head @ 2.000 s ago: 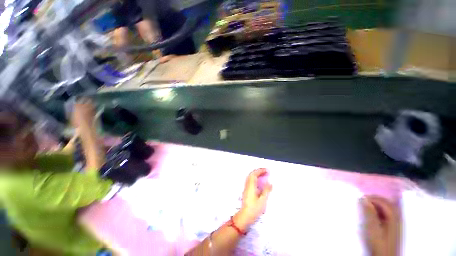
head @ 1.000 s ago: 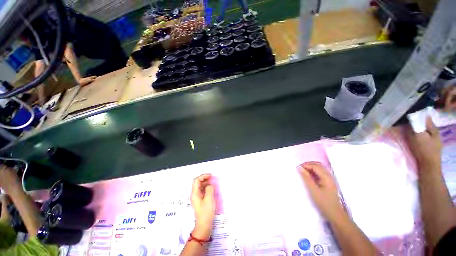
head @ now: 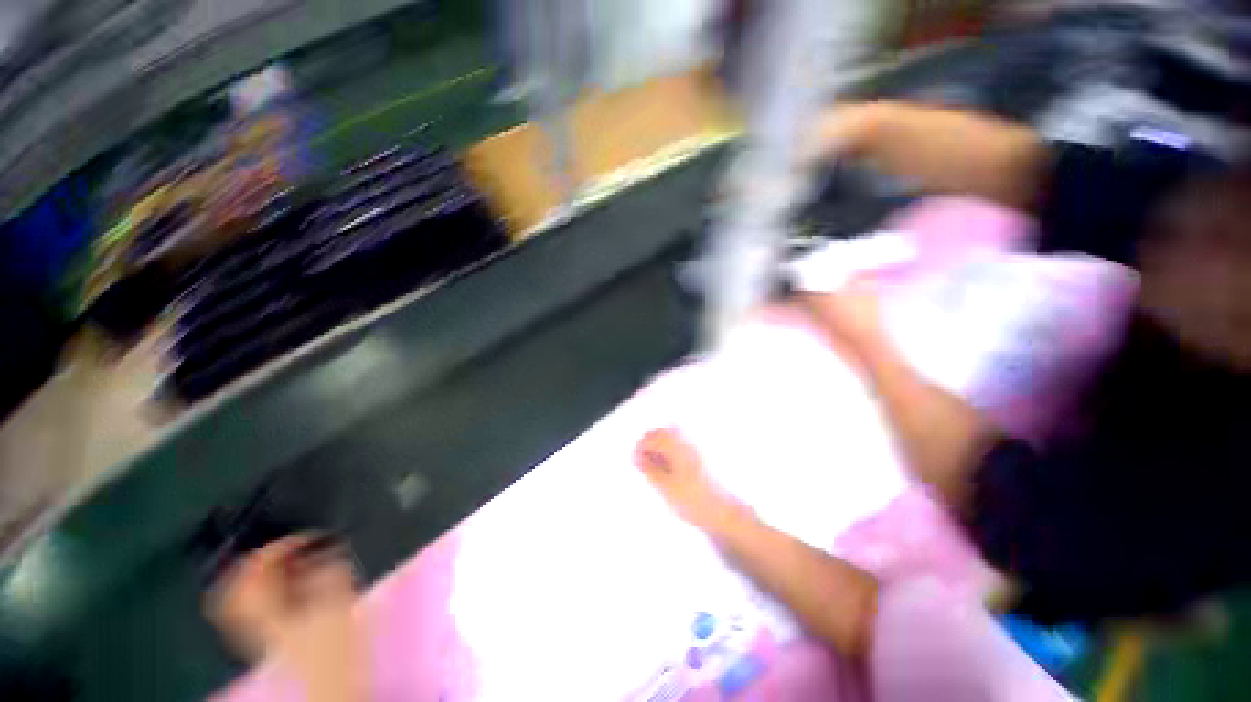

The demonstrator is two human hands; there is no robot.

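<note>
The view is strongly blurred. My left hand (head: 288, 597) is at the near edge of the green belt, at lower left. A dark unit (head: 247, 518) shows right behind its fingers; whether the hand grips it cannot be told. My right hand (head: 672, 473) is over the bright white sheets (head: 782, 412) on the pink-covered table, with fingers curled. Glare hides whether it holds a sheet.
The green belt (head: 480, 391) runs diagonally, with a small pale scrap (head: 410, 490) on it. A black tray of units (head: 329, 268) lies across it. A white post (head: 752, 233) stands at the belt. A neighbour in black (head: 1098, 480) reaches over the table at right.
The view has swung to the right. My left hand has moved from over the table to the belt edge by the dark unit. My right hand is now at the white sheets.
</note>
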